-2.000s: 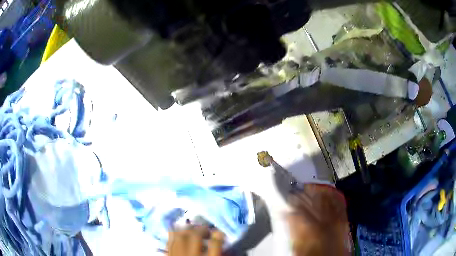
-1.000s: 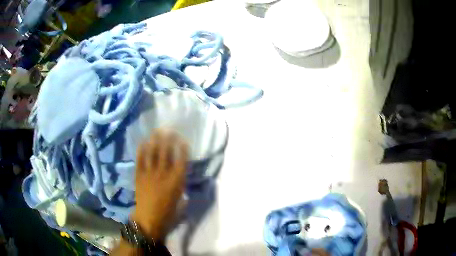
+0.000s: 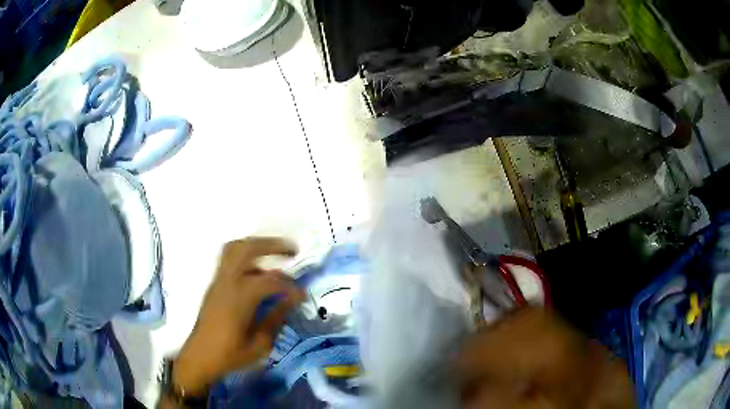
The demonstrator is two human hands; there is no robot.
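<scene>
My left hand (image 3: 232, 315) is at the lower centre-left, fingers curled at the edge of a light-blue article (image 3: 324, 347) with a whitish inside, dark dots and a yellow bit. Its fingertips seem to pinch the blue edge. A blurred pale-blue panel (image 3: 404, 295) stands beside the article, hiding part of it. My right hand (image 3: 544, 363) is low on the right, blurred and cut off by the bottom edge; its fingertips and any grip on the panel cannot be made out. Scissors with a red handle loop (image 3: 524, 275) lie just beyond it, tips pointing up-left.
A pile of light-blue pieces and straps (image 3: 72, 240) lies at left. Whitish rounded pieces (image 3: 236, 24) are stacked at the back. The dark sewing machine arm (image 3: 480, 120), with pale tape (image 3: 600, 104) along it, is at upper right. A blue basket (image 3: 640, 319) stands at right.
The view has swung back right from the pile. My left hand has left the pile and is now at the blue article. The blurred pale panel now shows between my hands.
</scene>
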